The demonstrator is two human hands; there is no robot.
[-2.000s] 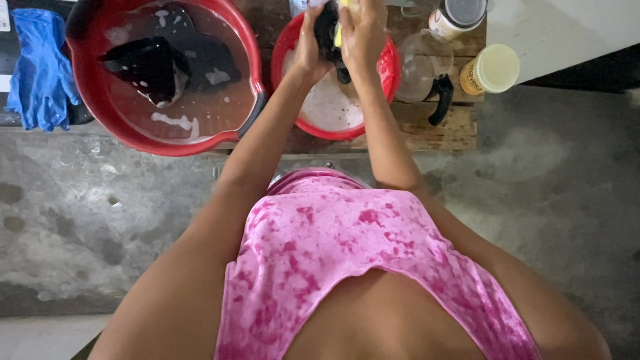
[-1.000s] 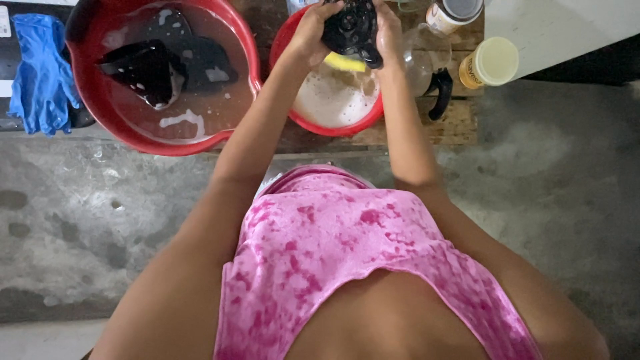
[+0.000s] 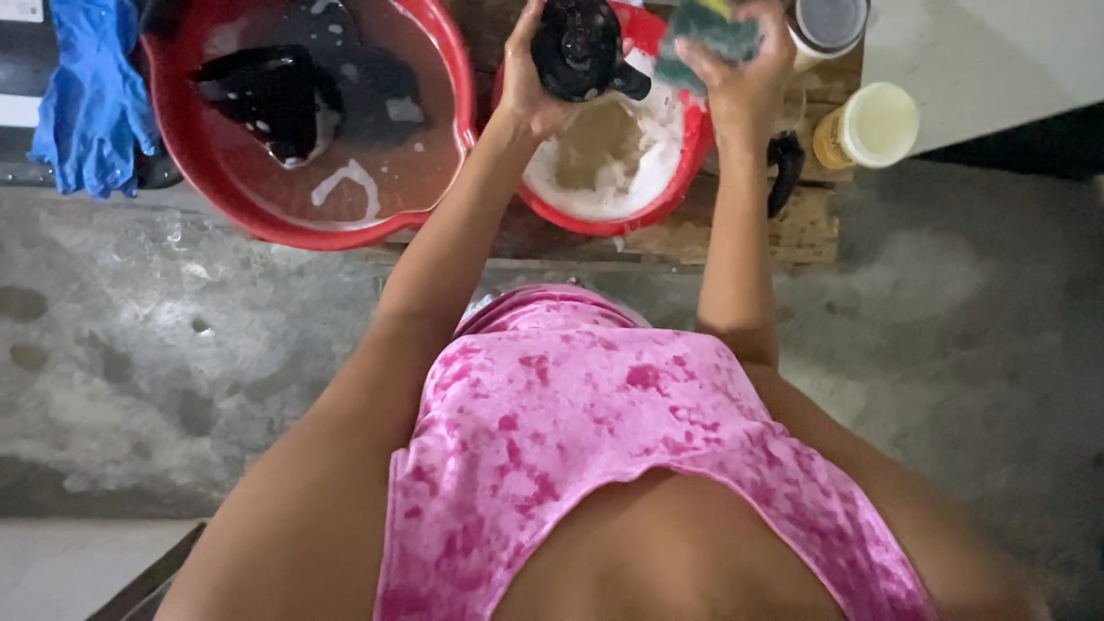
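Observation:
My left hand (image 3: 532, 90) grips a wet black plastic part (image 3: 580, 47), round with a short spout or stub, above the left edge of a red basin (image 3: 604, 226) of foamy water. To its right, my right hand (image 3: 743, 73) holds a green and yellow scouring sponge (image 3: 711, 41) over the basin's right rim, apart from the black part. In the larger red tub (image 3: 302, 235) on the left, dark pieces lie in cloudy water; one shiny black piece (image 3: 267, 99) rises above the surface.
Blue gloves (image 3: 95, 95) hang at the far left. Right of the small basin are a clear vessel with a black handle (image 3: 785, 172), a dark-lidded tub (image 3: 830, 21) and a yellow container with a pale lid (image 3: 880, 125), on wooden boards (image 3: 802, 237).
My hands have moved apart. The sponge, partly visible under the black part a second ago, is now off to its right in my right hand.

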